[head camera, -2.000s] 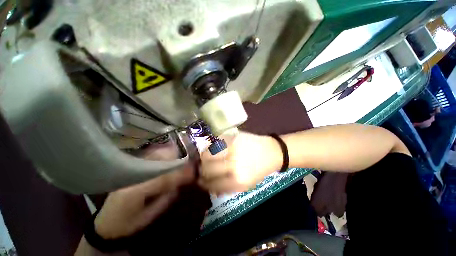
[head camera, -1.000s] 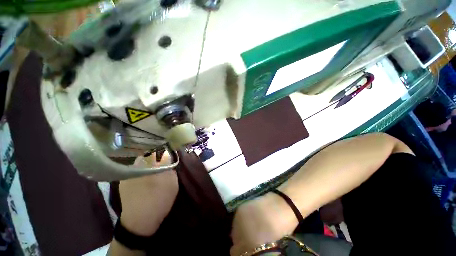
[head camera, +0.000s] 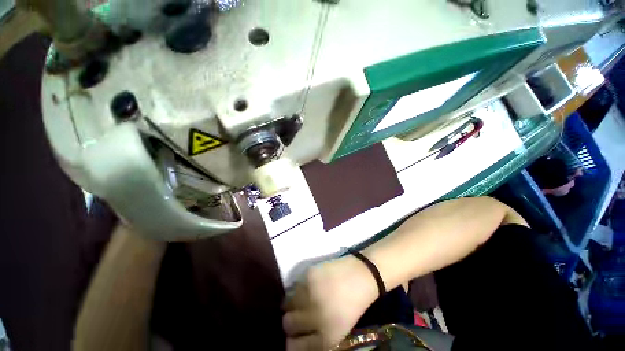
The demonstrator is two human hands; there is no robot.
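A dark brown garment panel (head camera: 233,274) runs from the needle area (head camera: 252,197) down towards my lap, with more brown cloth at the far left. My right hand (head camera: 325,301) is at the panel's right edge by the table's front, its fingers curled on the cloth; the fingertips are partly hidden. My left forearm reaches up at the left, and my left hand is hidden behind the sewing machine head (head camera: 288,62) and its pale curved guard (head camera: 164,212). A small brown fabric piece (head camera: 353,185) lies flat right of the needle. The presser foot is too small to tell.
The green control panel (head camera: 356,116) overhangs the small piece. Thread snips (head camera: 458,138) with red and black handles lie further right on the white table. The green table edge (head camera: 490,175) runs below them. A blue crate (head camera: 582,178) and part of another person's head are at the right.
Both hands have left the needle area. My right hand moved down and right, and my left hand passed behind the guard. The panel now hangs towards my lap; the small piece is uncovered.
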